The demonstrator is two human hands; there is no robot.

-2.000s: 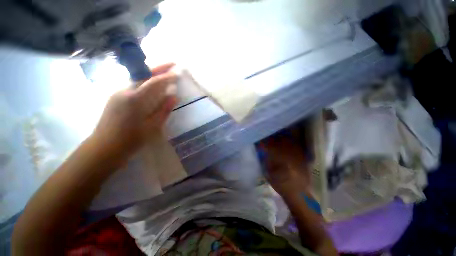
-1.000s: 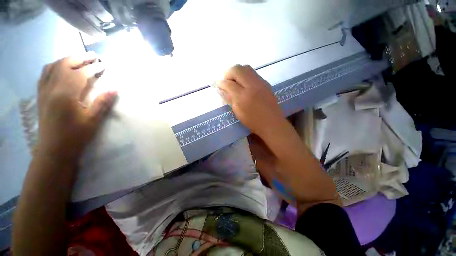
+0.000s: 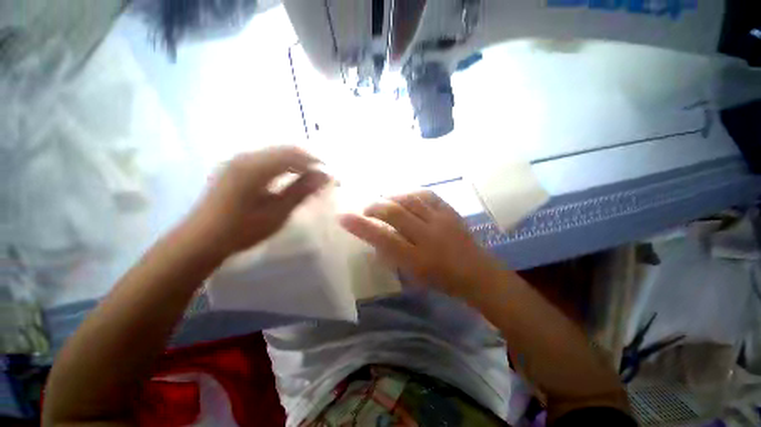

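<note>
My left hand (image 3: pixel 263 196) pinches the upper edge of a white fabric panel (image 3: pixel 284 271), which hangs over the table's front edge. My right hand (image 3: pixel 421 238) lies beside it, fingers at the panel's right side; a cream piece (image 3: pixel 371 271) shows below these fingers. Glare and blur hide whether the right fingers grip it. Small cream pieces (image 3: pixel 509 196) lie on the bed to the right. The sewing machine head (image 3: pixel 517 29) is above, its presser foot area (image 3: pixel 367 79) in glare, with a dark ribbed cylinder (image 3: pixel 432 100) right of it.
A pile of white cloth (image 3: pixel 67 167) covers the table's left. A ruler (image 3: pixel 576 218) runs along the front edge. Dark-handled snips (image 3: pixel 641 346) lie in the right basket (image 3: pixel 667 404). A red basket or cloth (image 3: pixel 242 379) is below left, and white cloth (image 3: pixel 400 329) covers the lap.
The view has shifted left. My right hand has moved from the bed to beside my left hand. My left hand has lifted the panel's edge, and the cream pieces on the bed are uncovered.
</note>
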